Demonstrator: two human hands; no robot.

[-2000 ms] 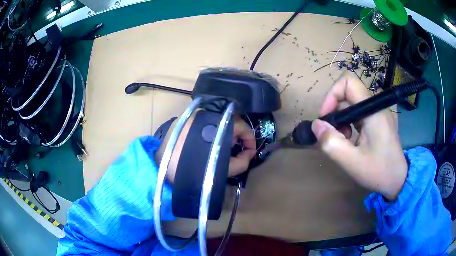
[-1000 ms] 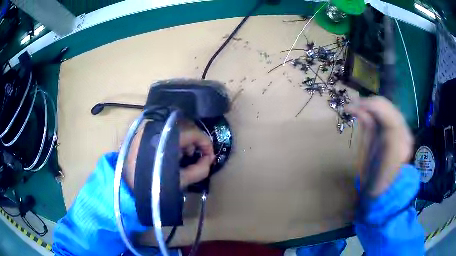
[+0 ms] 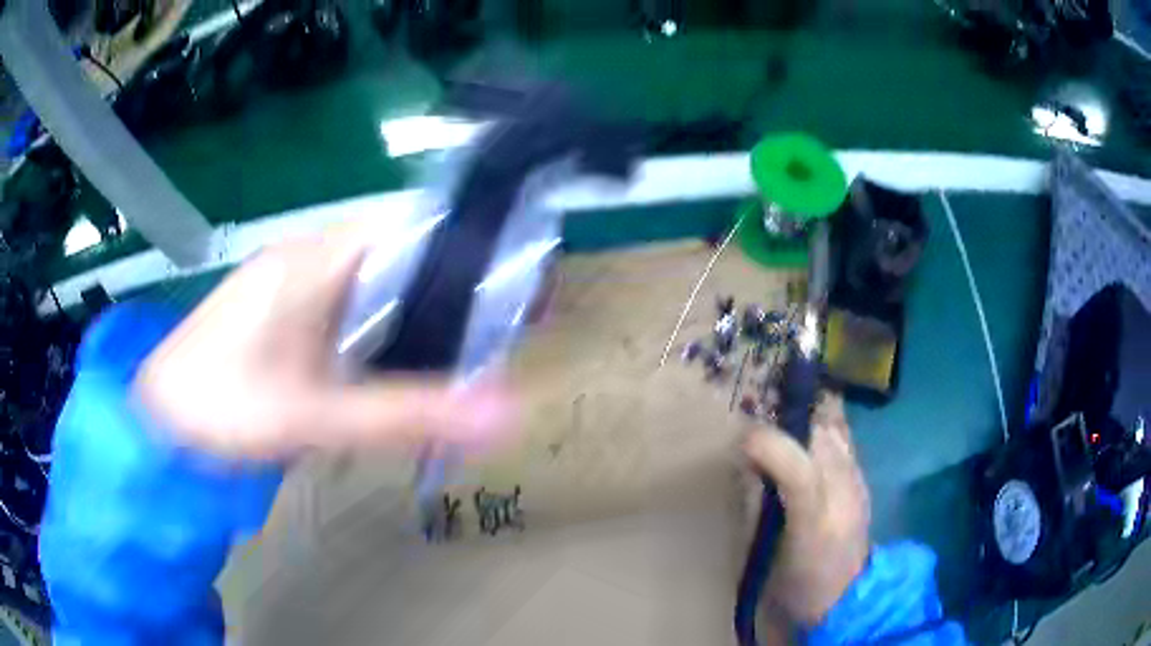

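The headset is raised above the back of the cardboard mat, strongly blurred, with its silver hoops and black strap showing. My left hand is at the hoops, thumb stretched to the right, and holds the headset; its ear cups are too blurred to make out well. My right hand holds the soldering iron upright, tip pointing away from me, beside the small wired components. The cardboard mat lies below, with printed characters.
The green solder spool stands at the back right, a pale solder strand running onto the mat. The iron stand with its yellowish sponge is beside it. A white rail crosses behind. Black equipment with a round label is at the right.
The headset has gone from low over the mat to up near the rail, with my left hand now at its hoops. My right hand and iron moved away from the ear cup. The view tilted up.
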